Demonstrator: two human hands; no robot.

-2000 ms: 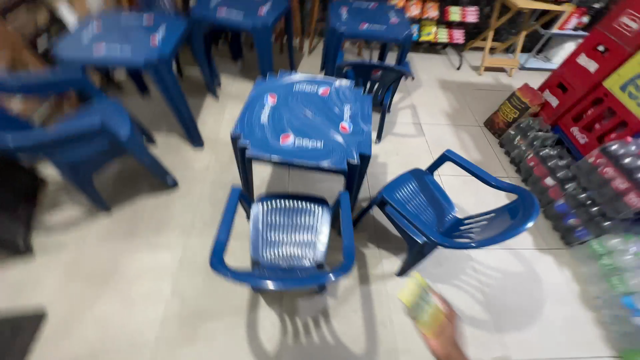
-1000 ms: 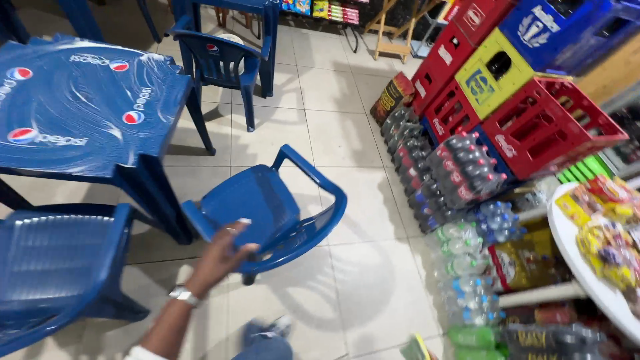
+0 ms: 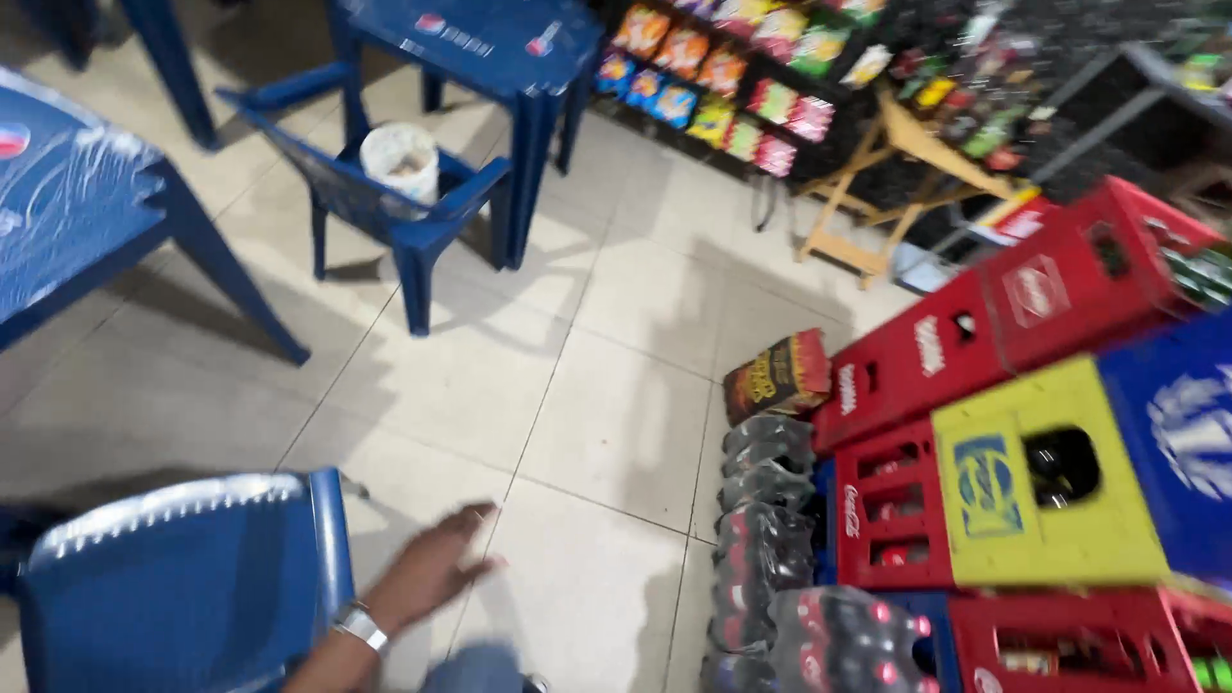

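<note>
My left hand (image 3: 438, 568), with a silver watch or bracelet on the wrist, reaches in from the bottom over the tiled floor. Its fingers are apart and hold nothing. Just left of it stands a blue plastic chair (image 3: 183, 577), cut off by the frame; whether the forearm touches it I cannot tell. My right hand is out of view. A blue plastic table (image 3: 87, 221) with whitish, foamy-looking streaks on its top is at the left edge. Farther off, a white bucket (image 3: 399, 164) rests on another blue chair (image 3: 462, 202), beside a second blue table (image 3: 481, 38).
Stacked red crates (image 3: 1020, 289), a yellow crate (image 3: 1049, 481) and a blue crate (image 3: 1174, 414) line the right side. Shrink-wrapped bottle packs (image 3: 765, 568) and a printed bag (image 3: 778, 375) stand beside them. Behind are a snack rack (image 3: 712, 77) and a folding wooden stand (image 3: 866, 192).
My left hand was over a blue chair one second ago and is now over the floor. My right hand, earlier holding something yellow-green, has left view. The view has swung considerably.
</note>
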